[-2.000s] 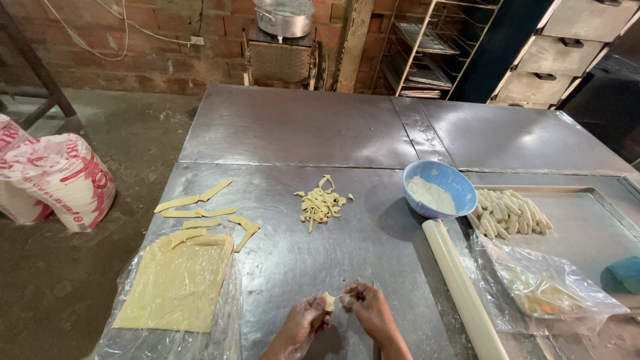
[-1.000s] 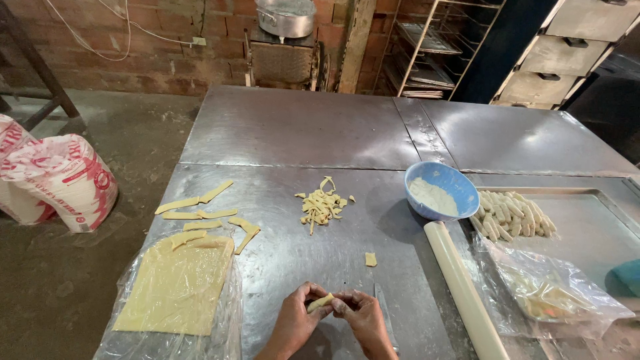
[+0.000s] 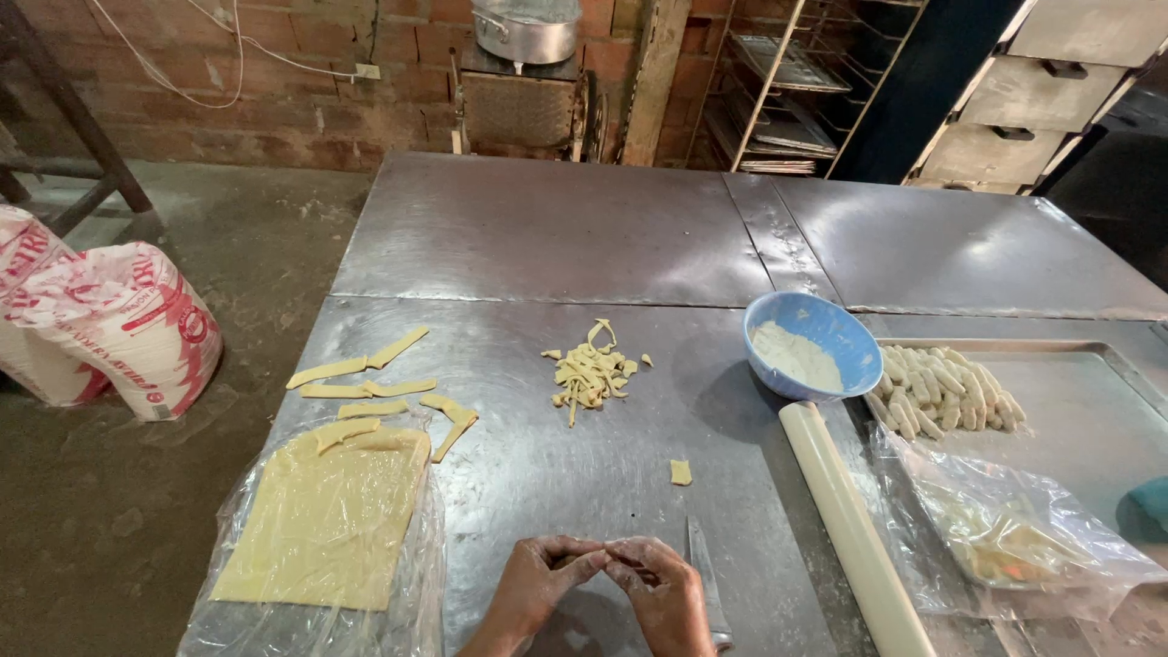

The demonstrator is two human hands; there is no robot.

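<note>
My left hand [image 3: 545,581] and my right hand [image 3: 652,577] meet at the fingertips over the near part of the metal table [image 3: 547,274]. Both have floury fingers, bent inward; whatever lies between them is hidden. A knife [image 3: 705,575] rests just right of my right hand. One small square of dough [image 3: 681,472] lies beyond it. Farther off is a heap of dough scraps [image 3: 591,372]. To the left, a dough sheet [image 3: 319,520] is partly covered by clear plastic, with dough strips [image 3: 330,371] behind it.
A blue bowl of flour [image 3: 810,342] and a pale rolling pin [image 3: 849,529] stand to the right. Beyond them, a metal tray [image 3: 1086,365] bears floured dough pieces [image 3: 944,391], with a plastic bag [image 3: 1004,525] over its near part. Printed sacks [image 3: 151,328] are on the floor at left.
Two seconds ago my hands were apart, with a dough piece at the left one; one second ago they held a dough strip together. That piece no longer shows. The small square appeared on the table.
</note>
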